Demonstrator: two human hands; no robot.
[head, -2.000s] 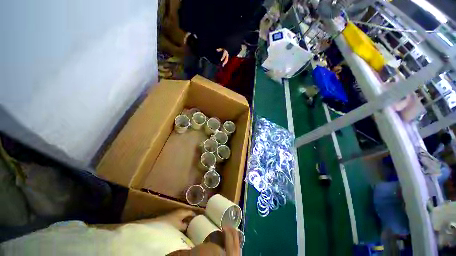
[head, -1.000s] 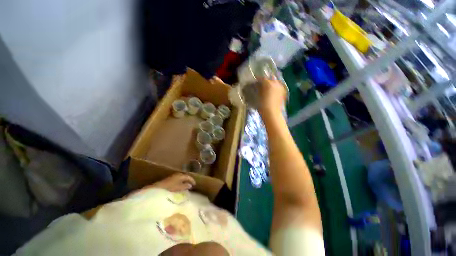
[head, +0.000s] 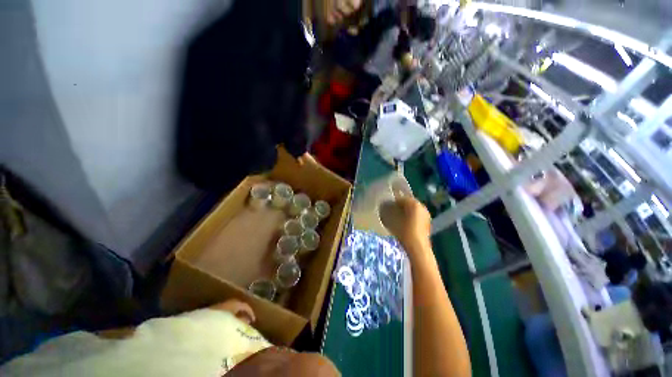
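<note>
My right hand (head: 407,219) is over the green bench, just beyond the clear bag of shiny rings (head: 372,276). It is around cream housings (head: 374,208); blur hides how many. The brown carton (head: 190,283) stands left of the bench, with several open cream housings (head: 288,273) upright inside, mostly along its far and right sides. My left hand (head: 237,309) is at the carton's near edge, partly hidden by my pale sleeve; its grip cannot be made out.
A person in dark clothes (head: 247,96) stands close beyond the carton. A white boxy thing (head: 399,135) is farther up the bench. A blue bin (head: 457,173), a yellow bin (head: 495,124) and a grey metal frame (head: 541,151) are to the right. A large pale surface fills the upper left.
The housings held near the carton's close corner have moved up over the bench in my right hand. My left hand has come away from them. The dark-clothed person appears closer to the carton.
</note>
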